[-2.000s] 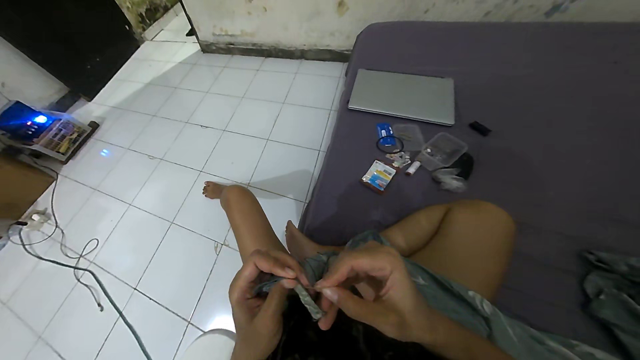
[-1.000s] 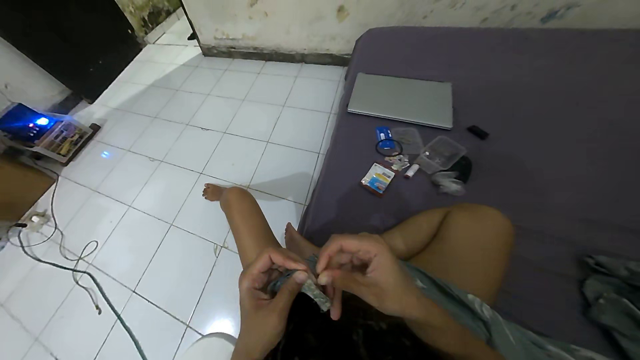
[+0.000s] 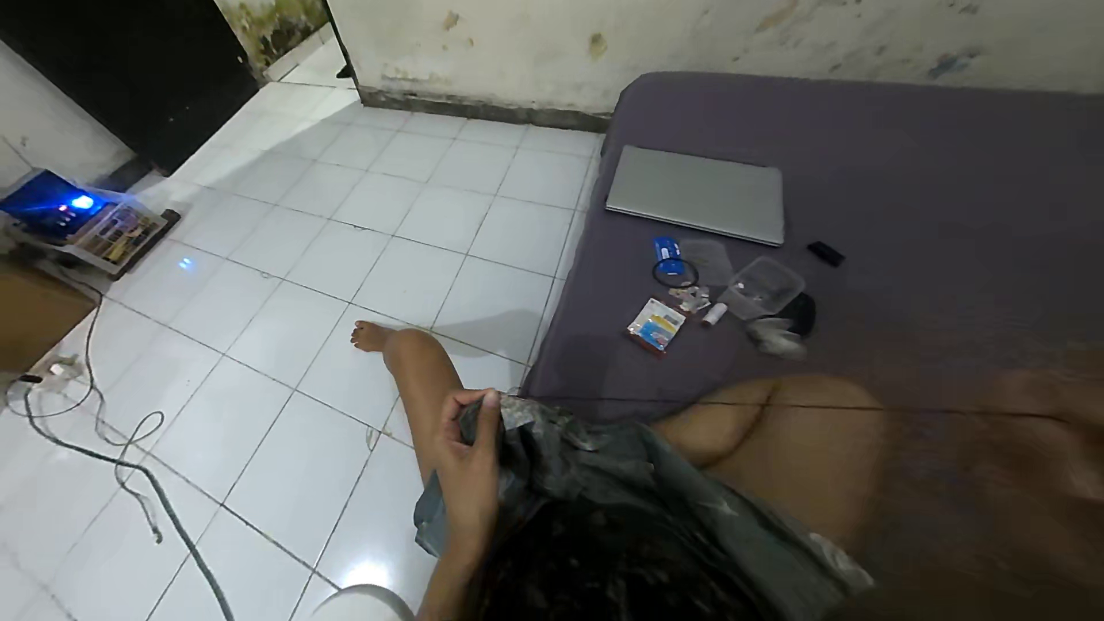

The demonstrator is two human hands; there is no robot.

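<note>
My left hand (image 3: 470,448) is closed on the edge of a grey-green cloth (image 3: 595,457) that lies over my lap, with the thumb pressed on top. A dark thread (image 3: 776,404) runs from the cloth near that hand across my bent leg to the far right. There my right hand (image 3: 1048,440) is a motion blur at the thread's far end; its fingers are not distinct, and whether a needle is in them cannot be told. Dark hair hangs over the cloth at the bottom.
On the purple-covered mattress (image 3: 914,190) lie a closed silver laptop (image 3: 699,194), a small packet (image 3: 657,325), a blue packet (image 3: 668,255), a clear plastic box (image 3: 766,286), a white spool-like cylinder (image 3: 715,314) and a black object (image 3: 825,253). Cables (image 3: 164,492) cross the tiled floor at left.
My right hand was beside my left hand at the cloth and has moved far to the right, with the thread now stretched between. My left hand still holds the cloth.
</note>
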